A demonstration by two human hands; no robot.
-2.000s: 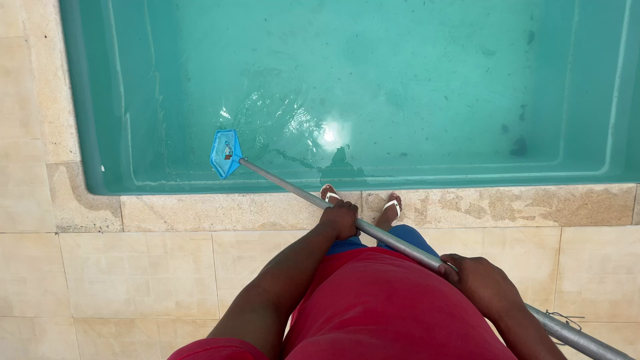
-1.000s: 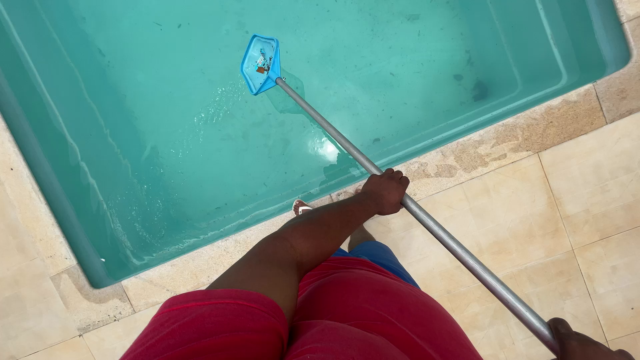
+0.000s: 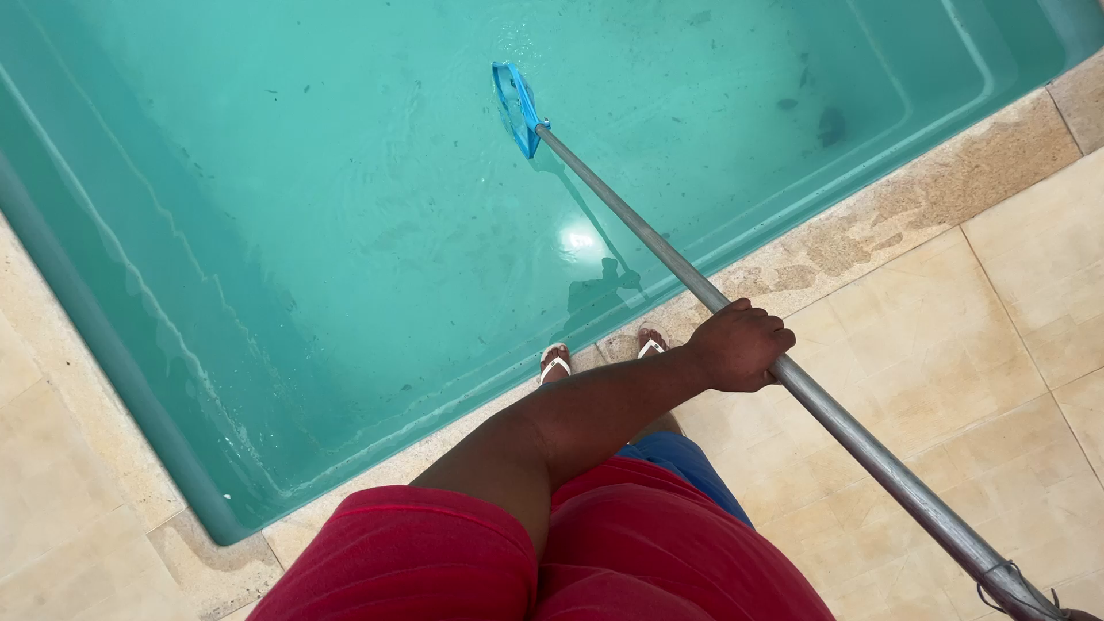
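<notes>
My left hand (image 3: pixel 742 345) grips the middle of a long grey metal pole (image 3: pixel 862 435) that slants from the lower right corner out over the pool. At the pole's far end, a blue pool skimmer net (image 3: pixel 519 108) is tilted nearly edge-on at the water; what its mesh holds cannot be made out. Only a sliver of my right hand (image 3: pixel 1078 615) shows at the bottom right corner, by the pole's lower end, where a thin dark wire (image 3: pixel 1009 586) is wound round it.
Pool water (image 3: pixel 362 216) with scattered dark specks lies in front. My feet, in white flip-flops (image 3: pixel 555 366), stand on the stone coping (image 3: pixel 914 203) at its edge. Beige floor tiles (image 3: pixel 906 345) run along the right and the lower left.
The net has turned from showing its open face, with small debris in it, to nearly edge-on. Two seconds ago it was close to the pool's near edge. My right hand has moved almost out of view.
</notes>
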